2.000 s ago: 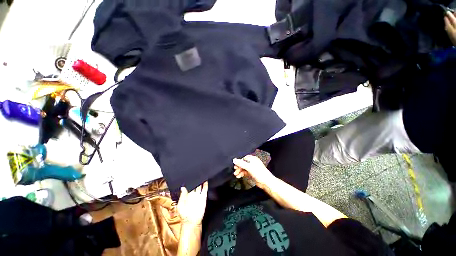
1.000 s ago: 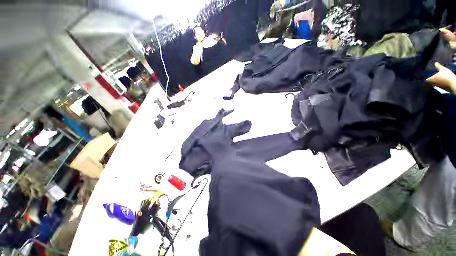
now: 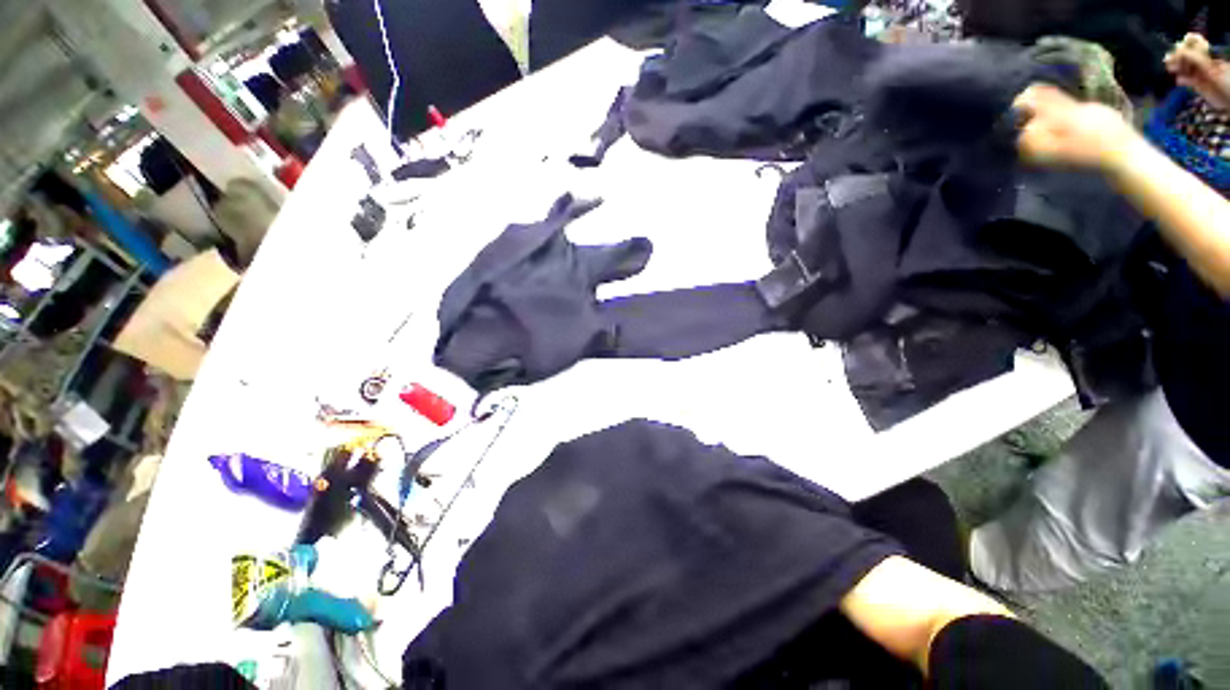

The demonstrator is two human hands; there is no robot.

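A dark navy sweatshirt [image 3: 648,553] lies bunched over the near edge of the white table, with a small faint greyish patch [image 3: 572,504] on its upper part. My right forearm reaches in from the lower right to the garment's right edge. My right hand is hidden in or under the cloth, so its grip cannot be seen. My left hand is not in view; the cloth and the lower picture edge may hide it.
A dark crumpled garment [image 3: 519,303] lies mid-table, one sleeve stretched to a dark garment pile [image 3: 944,256]. A coworker's blurred hand [image 3: 1079,132] is over the pile. Table left: red spool [image 3: 428,403], purple bottle [image 3: 263,480], black hanger [image 3: 391,532], teal item [image 3: 324,609].
The sweatshirt, earlier spread flat with both my hands at its hem, is now gathered nearer me, apart from the mid-table garment. My left hand has left view. The coworker's hand has moved over the pile.
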